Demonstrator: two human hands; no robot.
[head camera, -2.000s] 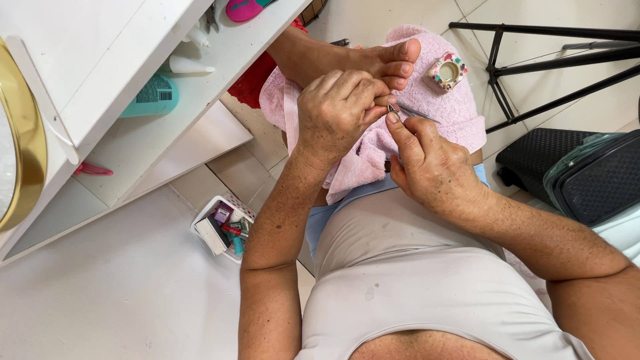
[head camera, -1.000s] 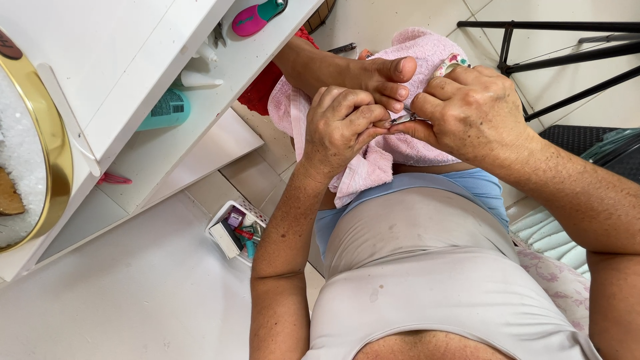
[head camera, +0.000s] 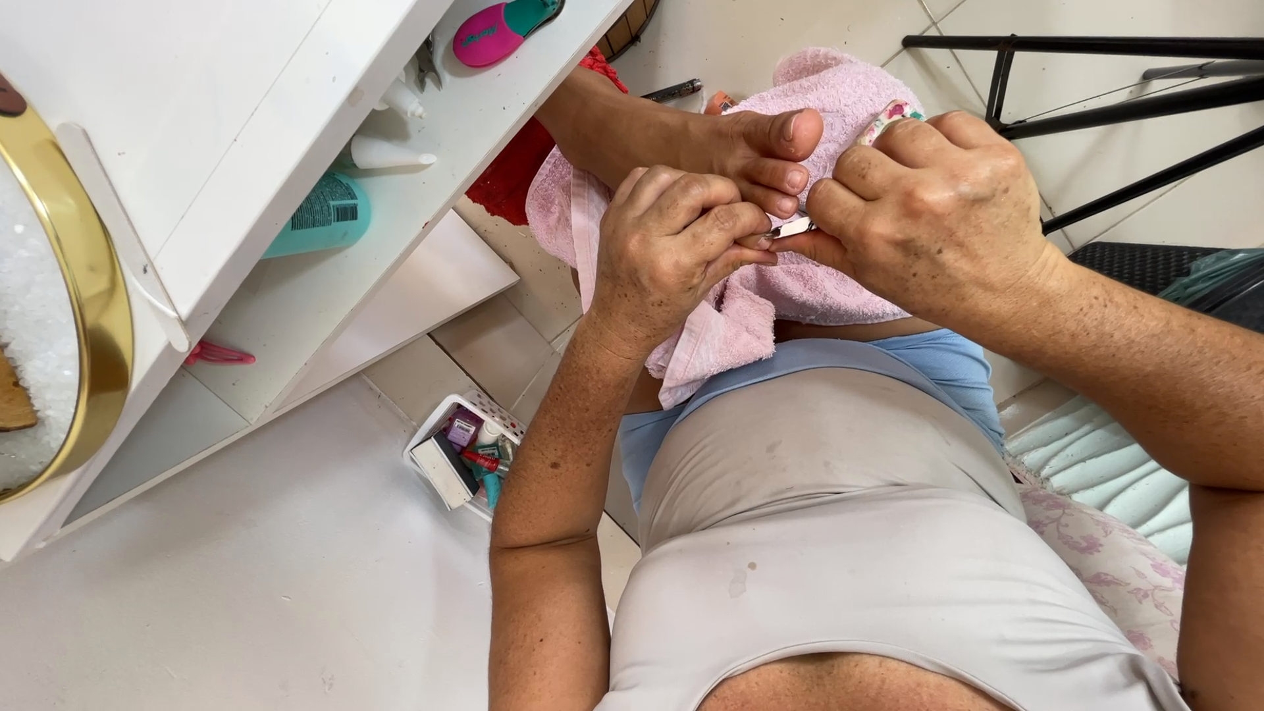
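Another person's bare foot (head camera: 691, 143) rests on a pink towel (head camera: 829, 94) over my lap. My left hand (head camera: 671, 242) is at the small-toe side of the foot, its thumb and fingers pinched at the outer toes. From the right, my right hand (head camera: 918, 202) grips a small shiny metal tool (head camera: 792, 227), whose tip meets the fingertips of my left hand. Most of the tool is hidden in the fist, so its kind cannot be told. Partly behind the right knuckles, a small round floral-patterned item (head camera: 891, 117) shows on the towel.
On the left, a white shelf unit (head camera: 326, 286) holds a teal bottle (head camera: 321, 217), white tubes and a pink-and-teal item (head camera: 489, 35). A white basket (head camera: 464, 449) of nail polish and small items is below. Black metal legs (head camera: 1136, 99) stand at upper right, near a dark textured case (head camera: 1136, 259).
My right hand has turned over and risen, now partly covering the floral item, which showed fully two seconds ago. The tool's long thin part, visible then across the towel, is now hidden.
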